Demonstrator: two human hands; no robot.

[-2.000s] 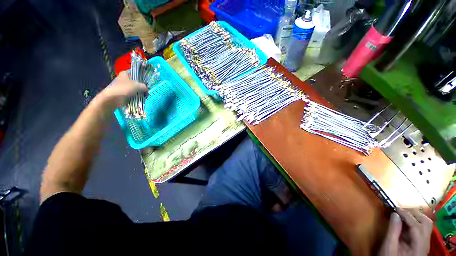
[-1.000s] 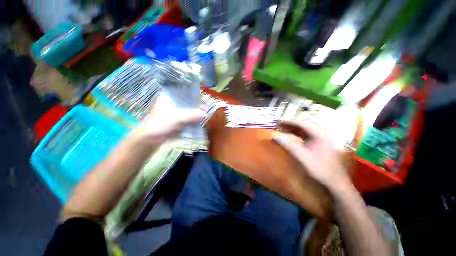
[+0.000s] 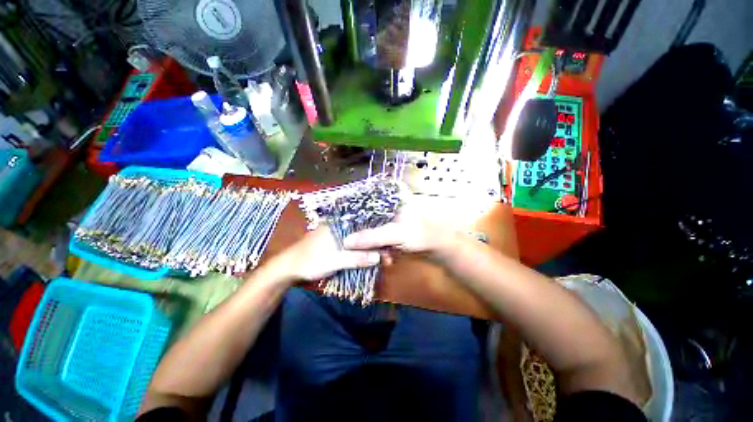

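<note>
A bundle of short grey-white cables (image 3: 357, 284) with tan ends is held over the front of the brown-orange table (image 3: 446, 284). My left hand (image 3: 318, 255) is closed around its left side. My right hand (image 3: 404, 235) lies on the bundle from the right, its fingers over the cables and touching my left hand. Many cables lie side by side in a turquoise basket (image 3: 73, 246) and on the table to its right. A nearer turquoise basket (image 3: 99, 350) shows no cables. More cables lie behind the bundle, partly hidden by it.
The green platen (image 3: 384, 132) and steel columns stand behind the table. A red-orange control panel (image 3: 557, 218) is at right, with a lined white bucket (image 3: 656, 354) below. A blue bin (image 3: 165, 132), bottles (image 3: 248, 140) and a fan (image 3: 216, 25) are at back left.
The view has swung right to face the machine. My left hand has brought the bundle from the nearer basket to the table, and my right hand has come onto it.
</note>
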